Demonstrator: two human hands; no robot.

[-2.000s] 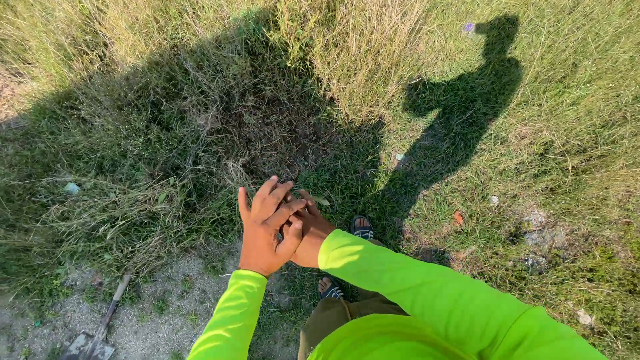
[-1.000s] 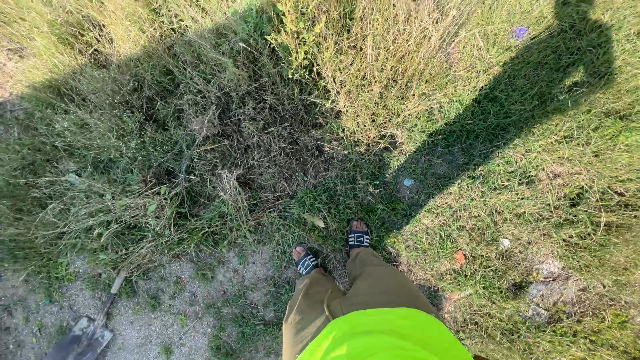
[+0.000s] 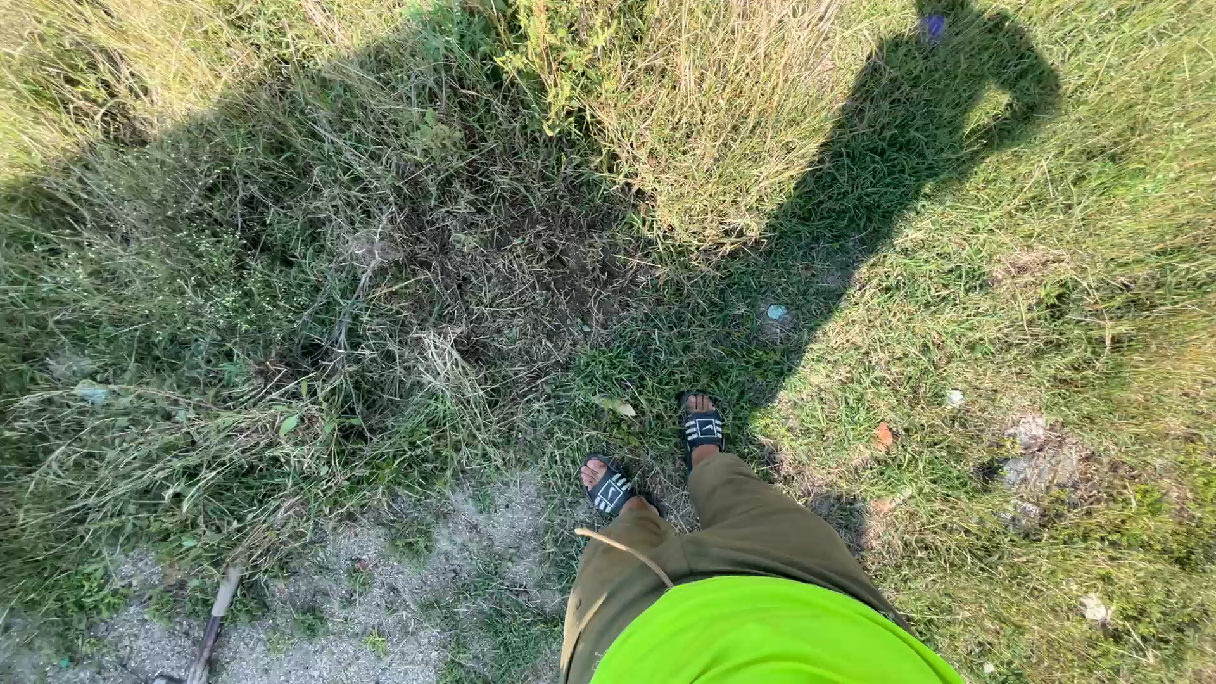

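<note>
Neither my left hand nor my right hand shows in the head view, so what they hold or touch is hidden. Below me are my bright green shirt and brown trousers, with a pale drawstring hanging at the waist. My feet wear dark slide sandals with white stripes, the left sandal and the right sandal, on short grass. At the lower left edge lies a shovel, its handle on gravelly ground and its blade mostly out of view.
Tall dry grass stands ahead. A heap of cut or flattened weeds lies to the left in shadow. Gravelly soil borders it. An orange fragment, pale stones and a bluish scrap lie on the right.
Both hands, held together in front of me two seconds ago, have gone out of view. The shovel's blade, seen a second ago, has slipped mostly past the lower edge.
</note>
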